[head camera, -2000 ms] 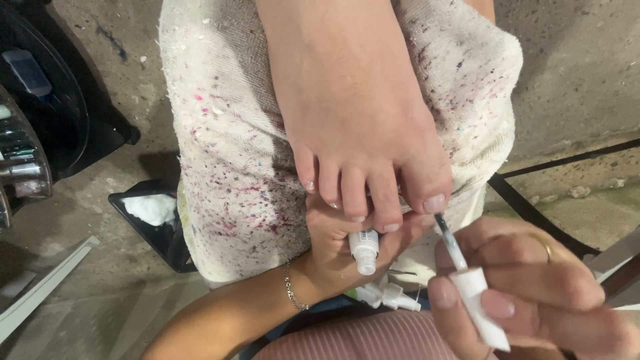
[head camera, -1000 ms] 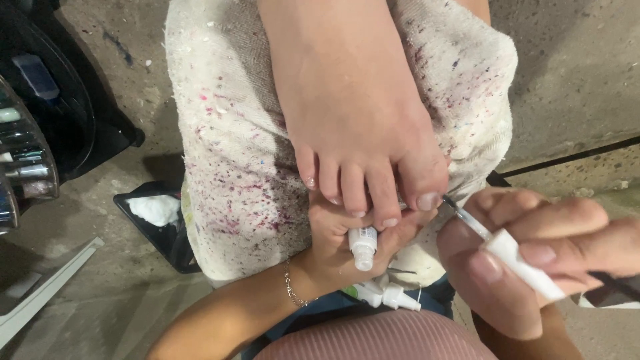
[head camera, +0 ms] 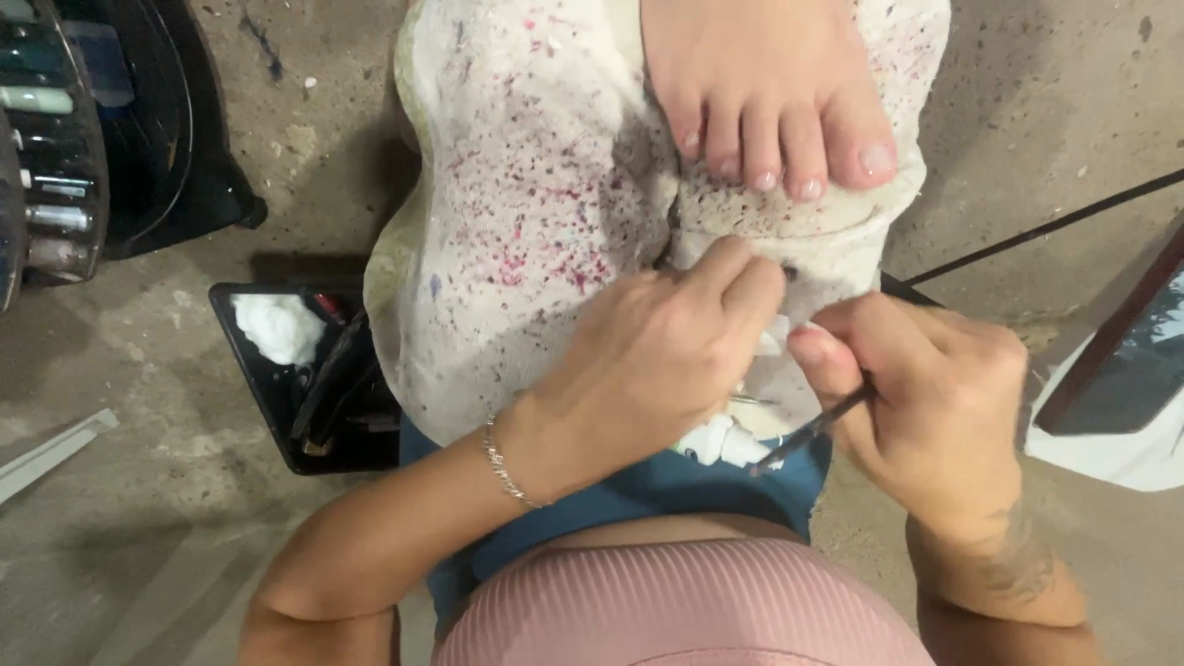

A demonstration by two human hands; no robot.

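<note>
A bare foot of another person rests on a paint-speckled white towel; its nails look glossy. Below the toes, my left hand is closed, with part of a small white item showing at its fingers. That item's shape is mostly hidden. Close by on the right, my right hand has a thin dark stick in its grip, pointing down and left. Its thumb and index finger nearly meet, and whether they hold anything cannot be seen. Small white bottles lie below both hands.
A black tray with white cotton and dark tools is left of the towel. A round rack of polish bottles stands at the upper left. At the right edge is a white object with a dark panel.
My left hand has left the underside of the toes, and my right hand has moved away from the big toe. The bottle and white-capped brush are no longer plainly visible. The view has shifted.
</note>
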